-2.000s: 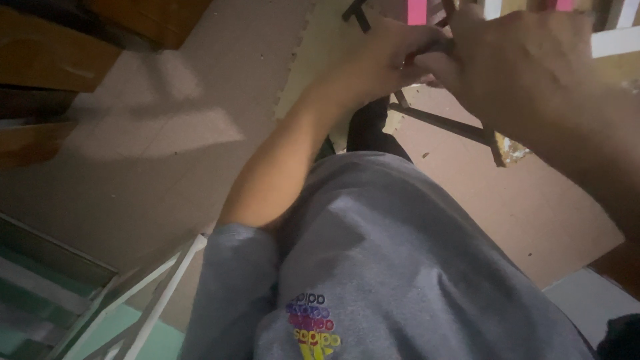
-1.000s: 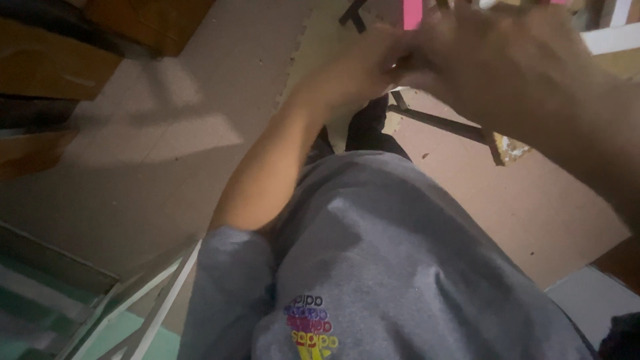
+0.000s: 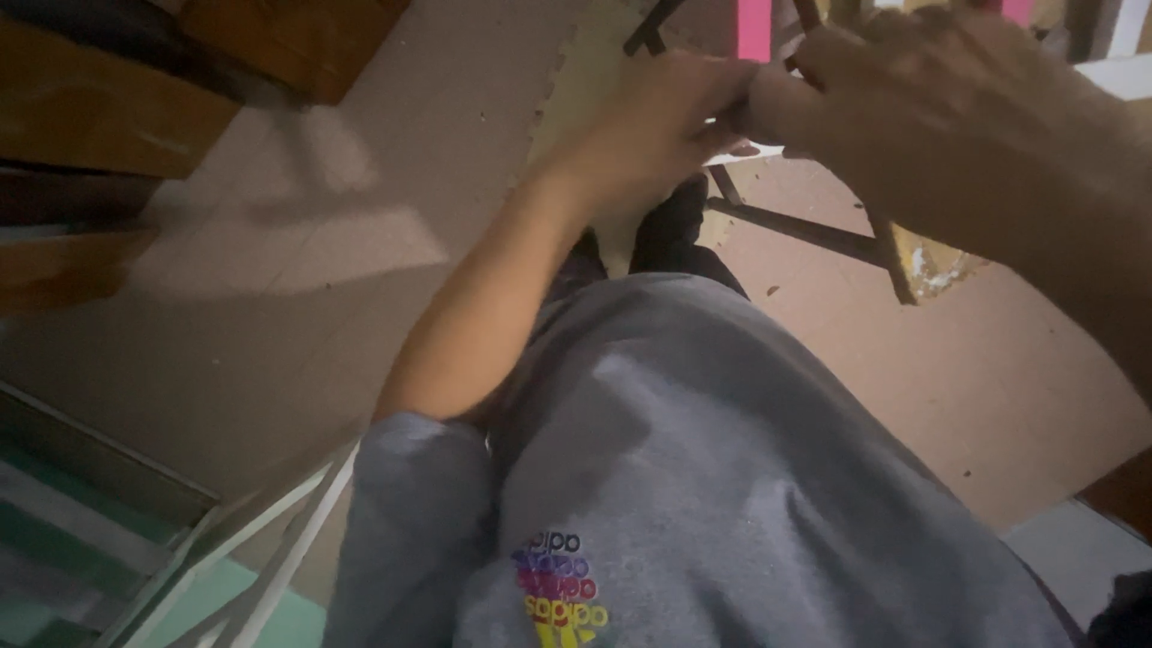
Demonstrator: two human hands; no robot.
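Both my hands meet near the top edge of the view, just right of the middle. My left hand [image 3: 684,117] reaches up from the lower left, its fingers bent against my right hand [image 3: 909,81], which comes in from the right. Whatever may lie between the fingers is hidden and blurred. Right above the hands runs a pink strip [image 3: 754,29], with a white bar [image 3: 1116,76] at the right beyond my right hand.
A dark metal frame [image 3: 801,232] ends in a worn yellowish wooden piece [image 3: 927,261] under my right forearm. Brown wooden furniture [image 3: 99,99] stands at the upper left. A white rail frame [image 3: 288,549] is at the lower left.
My hands stay together at the top of the view and shift only slightly.
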